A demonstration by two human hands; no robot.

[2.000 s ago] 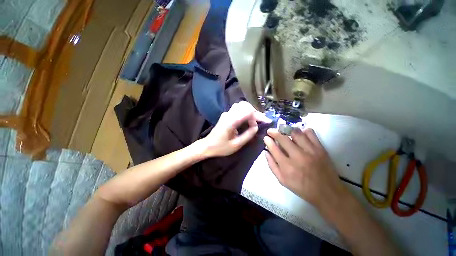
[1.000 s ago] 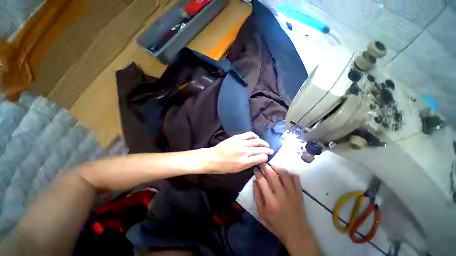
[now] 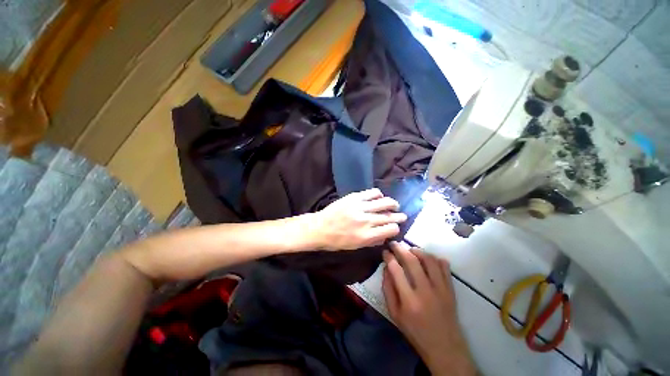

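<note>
The dark brown garment (image 3: pixel 294 172) lies crumpled left of the sewing machine (image 3: pixel 507 139), with a blue-grey band (image 3: pixel 352 165) across it. My left hand (image 3: pixel 364 220) lies over the cloth just left of the needle area (image 3: pixel 441 202), fingers curled onto its edge and holding it down. My right hand (image 3: pixel 422 286) is just below, its fingertips at the same cloth edge, close to my left fingers. The cloth under both hands is hidden. Glare blurs the presser foot and needle.
Shears (image 3: pixel 536 312) with yellow and red handles lie right of my right hand on the white table (image 3: pixel 470 257). A grey tray (image 3: pixel 253 55) with red items sits at the back left by taped cardboard (image 3: pixel 125 73). A blue-white lamp (image 3: pixel 452 20) is behind the machine.
Since two seconds ago, the view has shifted, and both hands have moved from beside the presser foot to the cloth edge in front of it. In the last second they have barely moved.
</note>
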